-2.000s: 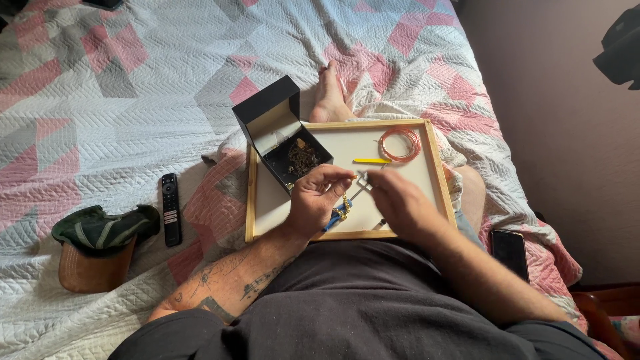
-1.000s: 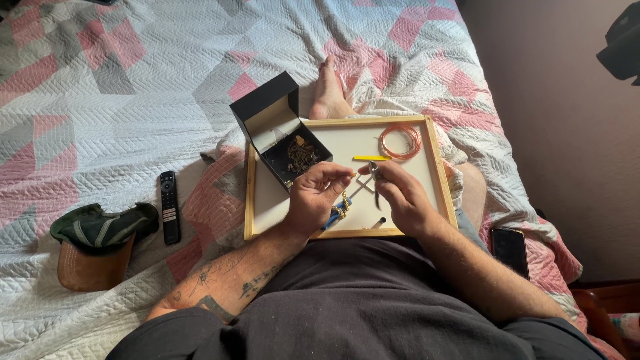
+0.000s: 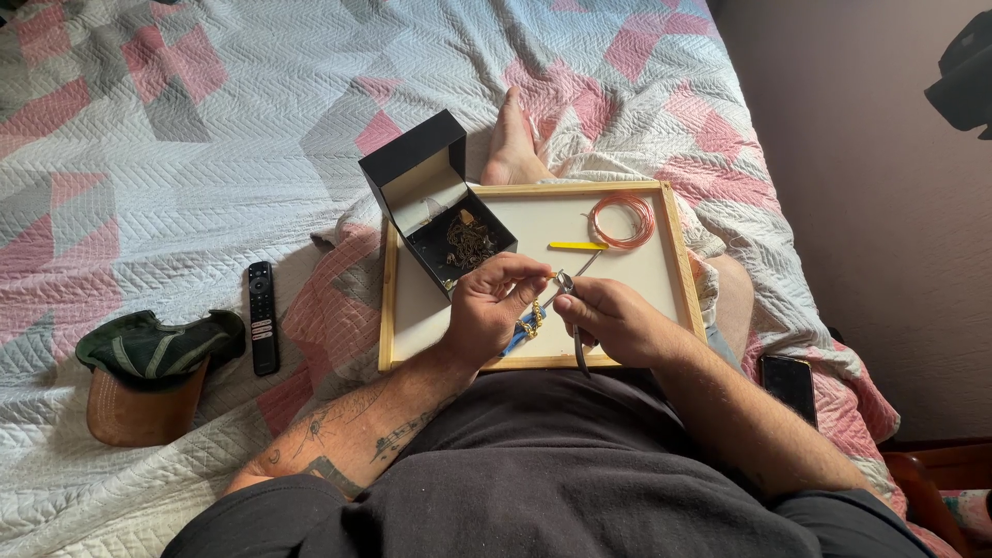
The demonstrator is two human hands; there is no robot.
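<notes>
My left hand [image 3: 496, 306] pinches a tiny orange-tipped piece, too small to name, between thumb and fingertips. My right hand [image 3: 620, 318] grips small pliers [image 3: 578, 341], whose jaws meet that piece. A gold-coloured chain [image 3: 532, 322] hangs or lies just below my left fingers, over a blue-handled tool [image 3: 513, 339]; a thin metal rod [image 3: 590, 264] runs up the board beyond the hands. Above lie a yellow strip-like tool [image 3: 577, 246] and a coil of copper-coloured wire [image 3: 622, 222]. At the left, an open black box [image 3: 415, 240] holds tangled chains [image 3: 470, 240].
The wood-framed white board [image 3: 535, 190] rests on my lap. Around it on the quilt [image 3: 256, 155] are a remote control [image 3: 263, 318], a cap [image 3: 155, 372] and a phone [image 3: 789, 387]. A bare foot [image 3: 513, 143] shows beyond the board; a dark object [image 3: 961, 77] is at upper right.
My right hand has turned, and the pliers' jaws now meet the piece at my left fingertips. A small dark item seen near the board's lower edge one second ago is no longer visible.
</notes>
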